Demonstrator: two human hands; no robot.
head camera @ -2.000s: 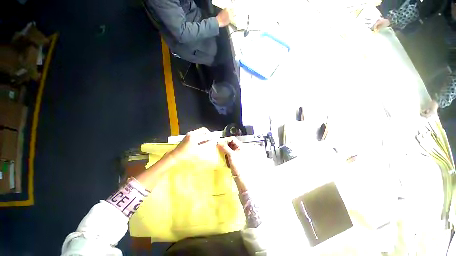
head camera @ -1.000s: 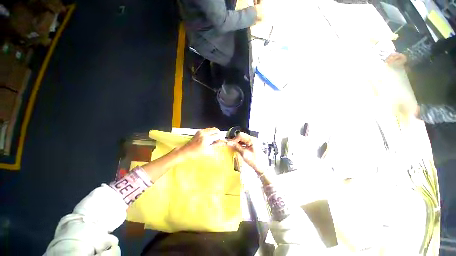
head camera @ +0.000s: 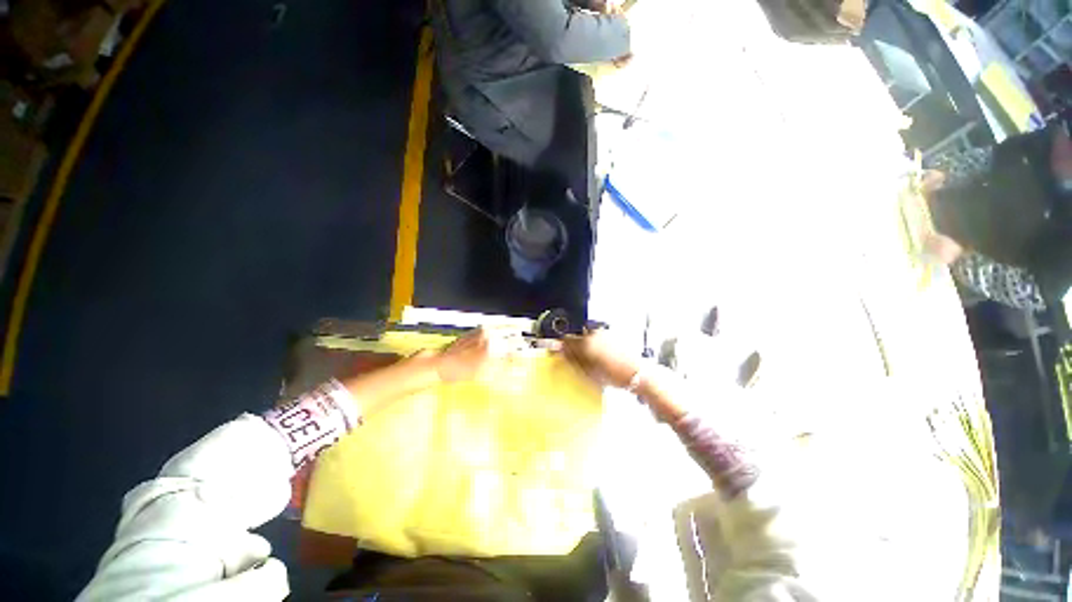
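Note:
A bright yellow leather panel lies over a dark side board and hangs towards me. My left hand is at the panel's far edge, fingers bent on it. My right hand is at the same edge, a little to the right, fingertips bent down on the panel. Both hands seem to pinch the edge, but glare and blur hide the fingertips. A small dark round item stands just beyond the hands. A pale strip runs along the board's far edge.
The glaring white bench fills the right side, with small dark items, a blue-edged tray and yellow-green strips. A person in grey sits at its far left above a bucket. Another person is at the right.
My right hand has moved right along the far edge, and the panel's right side now reaches further right. The camera view has shifted. The brown patch is no longer seen.

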